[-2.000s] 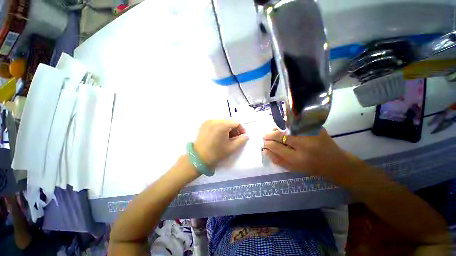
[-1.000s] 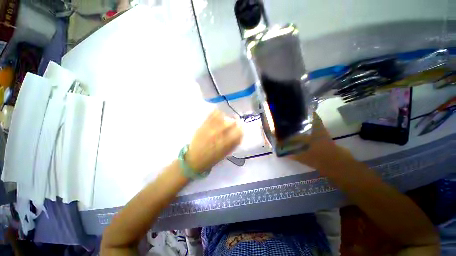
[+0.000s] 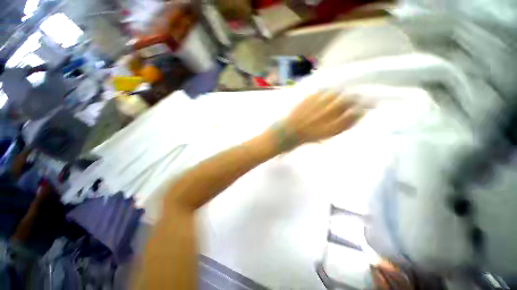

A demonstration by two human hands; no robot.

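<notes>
The picture is strongly blurred. My left hand (image 3: 323, 116) reaches across the white table to its far side, fingers at the edge of a bright white heap, probably fabric (image 3: 397, 73). Whether the fingers hold any of it cannot be told. The white sewing machine head (image 3: 419, 198) fills the right side. The needle plate area (image 3: 347, 227) shows as dark outlines left of it. My right hand (image 3: 391, 274) is a small blurred patch at the bottom edge beside the machine, mostly hidden. A stack of white cut pieces (image 3: 150, 150) lies at the left table edge.
The grey ruler-marked table edge (image 3: 227, 276) shows at the bottom. Purple cloth (image 3: 107, 221) hangs below the stack. Orange and yellow items (image 3: 127, 84) and other blurred things crowd beyond the table. A person's arm (image 3: 34, 212) shows at far left.
The view has swung left and up. My left hand has moved from beside the needle to the table's far side. My right hand is now almost out of the picture.
</notes>
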